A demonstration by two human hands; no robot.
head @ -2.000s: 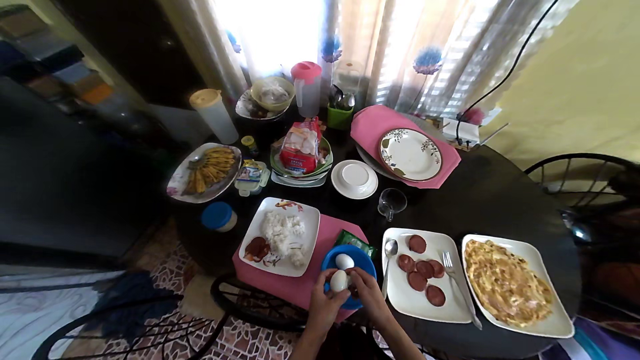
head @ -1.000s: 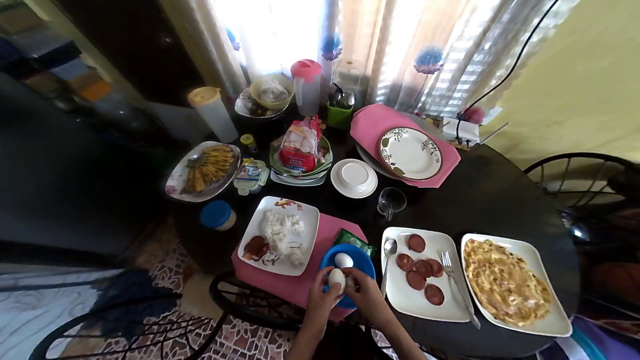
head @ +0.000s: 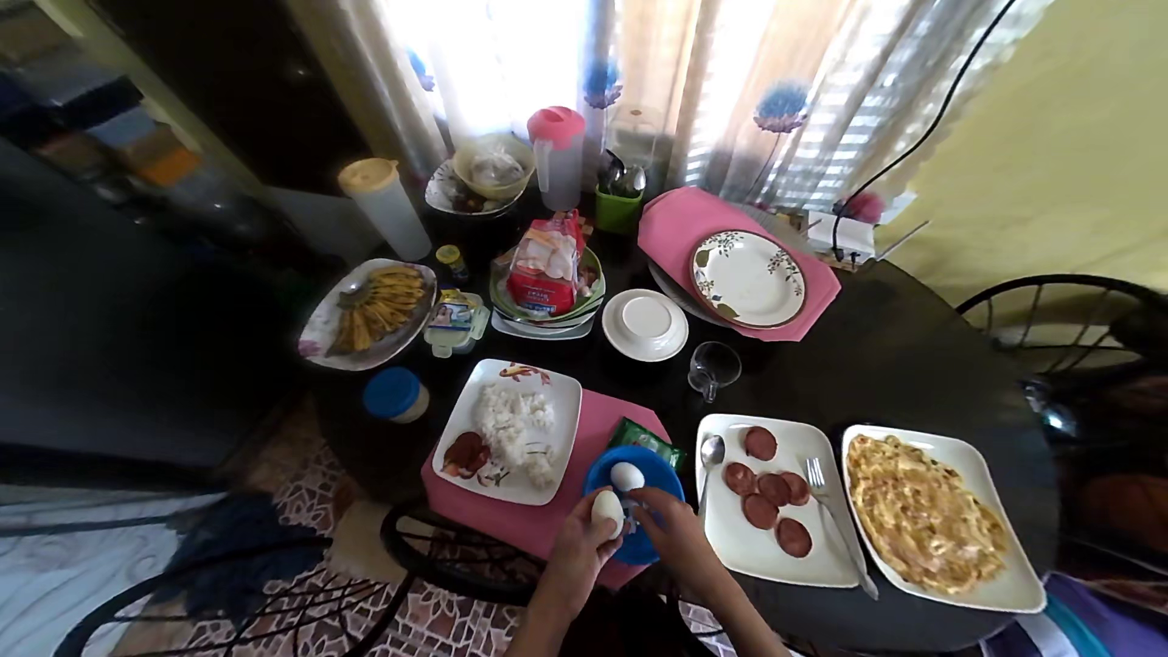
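My left hand [head: 580, 546] holds a white egg [head: 608, 514] over the near left part of a blue bowl [head: 671, 476]. My right hand [head: 669, 529] is over the same bowl, its fingertips close to the egg, with small pale bits, apparently shell, at them. Another white egg [head: 627, 476] lies in the bowl, just beyond my fingers. The bowl stands at the right end of a pink placemat [head: 602, 429], beside a green packet [head: 646, 442]. On the placemat's left part is a square plate of rice [head: 517, 438] with a reddish-brown food on it.
To the right are a plate of sliced sausage [head: 765, 547] with spoon and fork, and a plate of omelette [head: 926, 516]. Beyond the bowl stand a glass cup [head: 714, 368] and a stack of white dishes [head: 645, 325]. A blue-lidded jar [head: 394, 394] is at the left edge.
My right hand has moved slightly off the held egg, which shows more plainly now in my left hand. The other egg has stayed in the bowl.
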